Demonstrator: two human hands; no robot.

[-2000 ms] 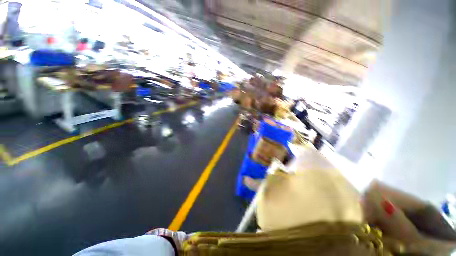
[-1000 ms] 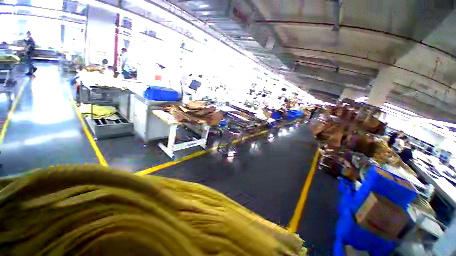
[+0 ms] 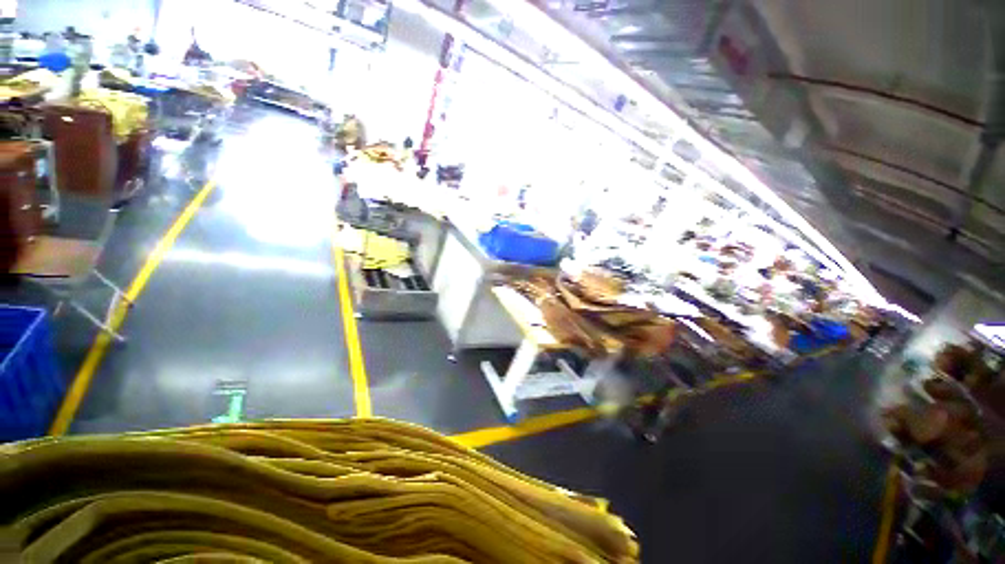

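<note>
A thick panel bundle [image 3: 320, 490] fills the bottom left and centre of the head view, close to the camera. It shows as many wavy, curved layers in khaki and dark yellow with bright yellow edges. Its right end stops a little right of centre, and its lower part is cut off by the picture's edge. Neither of my hands shows in the view, so what holds the bundle up cannot be seen.
A dark shiny aisle [image 3: 259, 297] with yellow lines runs ahead. A white-legged table [image 3: 527, 320] bears brown panels [image 3: 601, 314]; a blue crate [image 3: 518, 242] sits behind. Another blue crate [image 3: 28, 369] stands at the left edge. Brown stacks [image 3: 937, 424] stand far right.
The view has swung left. The blue crates with cartons on the right have left the picture, and a blue crate and brown stacks now show at left. The bundle remains close below.
</note>
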